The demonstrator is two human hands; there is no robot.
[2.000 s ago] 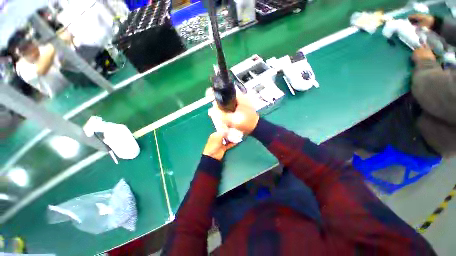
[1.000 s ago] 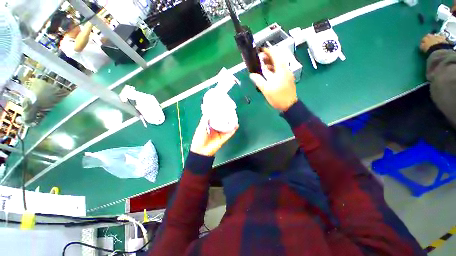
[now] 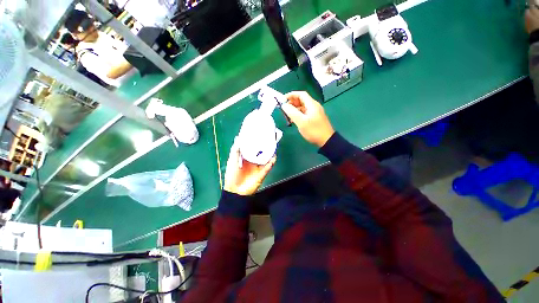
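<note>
A white security camera point(image 3: 258, 137) is held up over the green bench, its bracket end pointing away from me. My left hand point(image 3: 245, 175) grips its rounded body from below. My right hand point(image 3: 308, 118) is at the bracket end, with thumb and fingers pinched on it or on a small dark part there; which one I cannot tell. The black electric screwdriver point(image 3: 279, 32) hangs upright beyond my right hand, held by neither hand. The grey-white screw feeder point(image 3: 334, 59) stands to its right.
A finished-side-up camera point(image 3: 392, 36) lies right of the feeder. Another white camera point(image 3: 179, 124) lies at left, on the bench's edge strip. A clear bag with speckled contents point(image 3: 180, 186) lies nearer on the left. A blue stool point(image 3: 502, 186) stands on the floor at right.
My right hand has let go of the screwdriver and moved left to the camera's bracket end. The camera was at the screwdriver two seconds ago and is now away from it, in my left hand.
</note>
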